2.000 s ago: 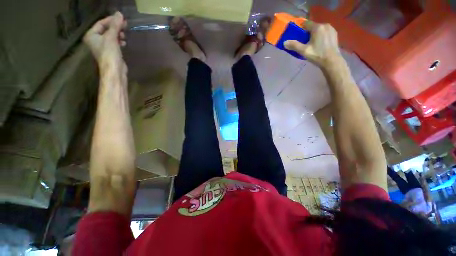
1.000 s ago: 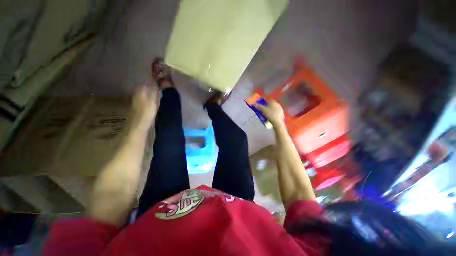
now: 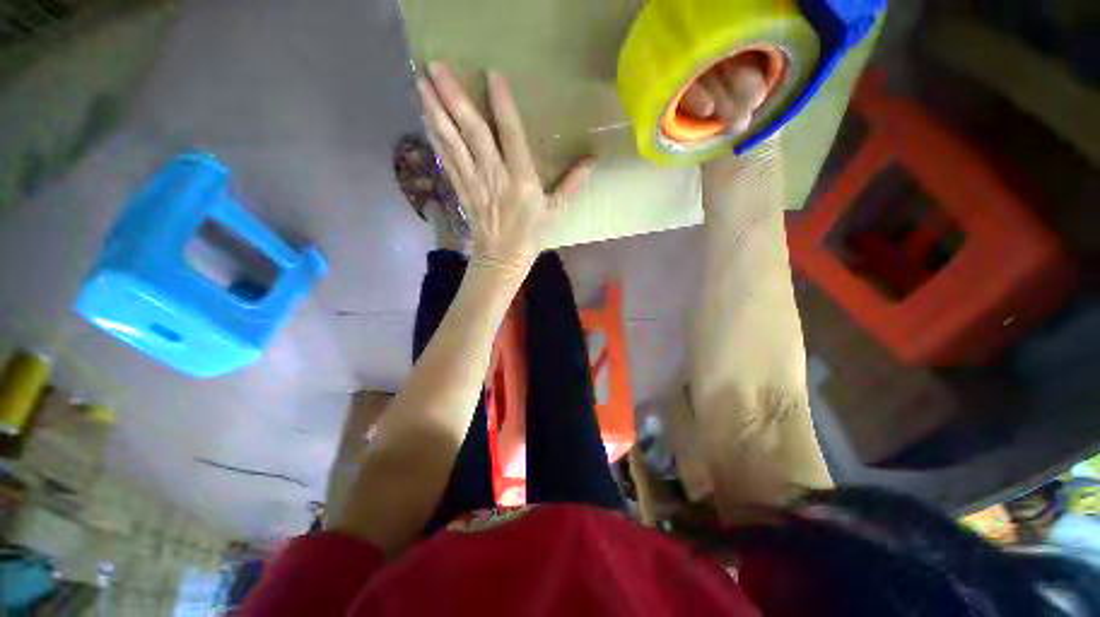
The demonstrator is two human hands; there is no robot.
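Note:
A brown cardboard carton (image 3: 615,181) lies at the top middle, in front of my legs. My left hand (image 3: 492,181) lies flat on its left part with the fingers spread, holding nothing. My right hand (image 3: 727,97) holds the tape gun; its fingers show through the orange core of the yellow tape roll (image 3: 657,72). The blue part of the tape gun (image 3: 832,54) is on the roll's right side. The roll hides part of the carton. Whether tape touches the carton is unclear.
A light blue stool (image 3: 181,301) stands on the floor at the left. An orange stool (image 3: 989,253) stands at the right. Another red-orange stool (image 3: 615,374) shows behind my legs. A dark sandal on a foot (image 3: 416,169) is beside the carton's left edge. Blurred boxes lie at the lower left.
The view has turned; the blue stool now shows at the left. My left hand has come onto the carton. The tape gun in my right hand has moved up over the carton, closer to the camera.

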